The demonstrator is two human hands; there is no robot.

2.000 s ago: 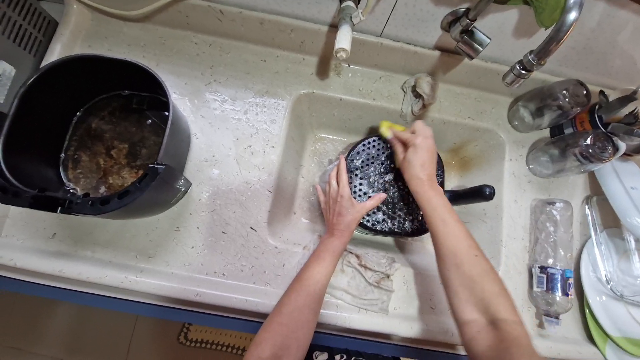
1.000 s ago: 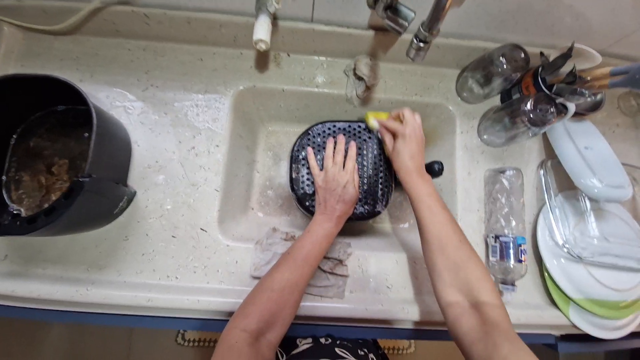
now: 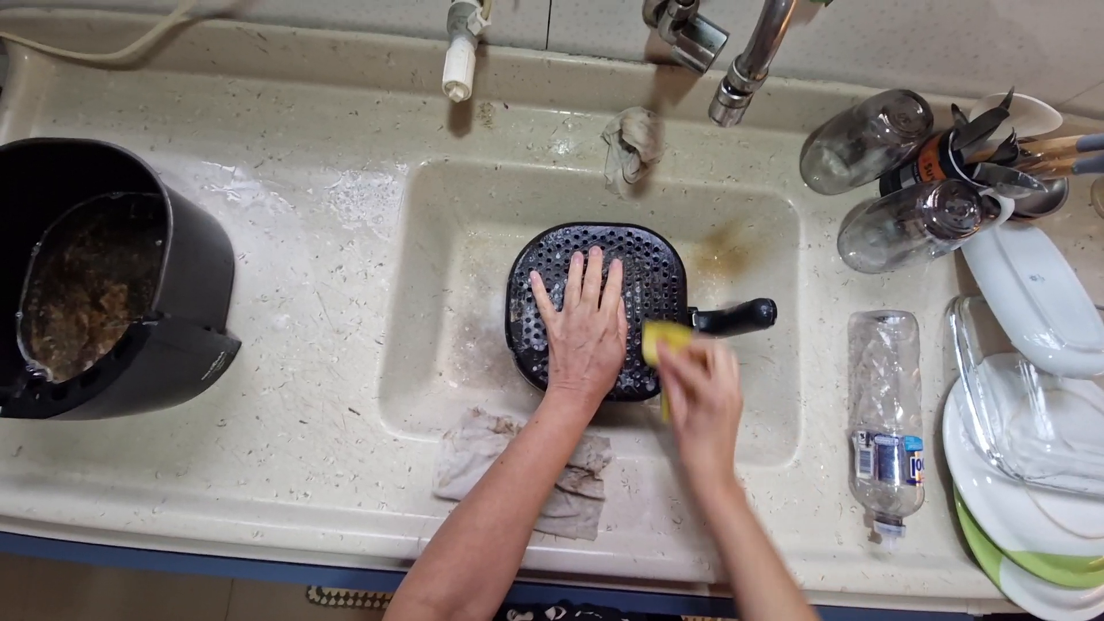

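A black perforated air fryer tray (image 3: 655, 267) lies in the sink basin (image 3: 759, 414), partly over a pan or pot whose black handle (image 3: 737, 317) sticks out to the right. Flat on the tray, fingers spread, rests my left hand (image 3: 586, 336). My right hand (image 3: 703, 379), slightly blurred, pinches a yellow sponge (image 3: 664, 341) against the tray's right edge. What lies beneath the tray is mostly hidden. At the far left stands a black air fryer basket (image 3: 198, 267) with murky liquid and brown residue inside.
A dirty cloth (image 3: 578, 509) lies on the sink's front edge, another crumpled cloth (image 3: 631, 147) behind the basin. The metal faucet (image 3: 746, 82) hangs at the back. To the right are glass jars (image 3: 867, 142), a cutlery holder (image 3: 927, 164), a plastic bottle (image 3: 886, 405) and plates (image 3: 975, 431).
My right hand has moved the sponge from the tray's upper right corner down along its right side. My left hand moved from the tray's left edge onto its surface and stays there.
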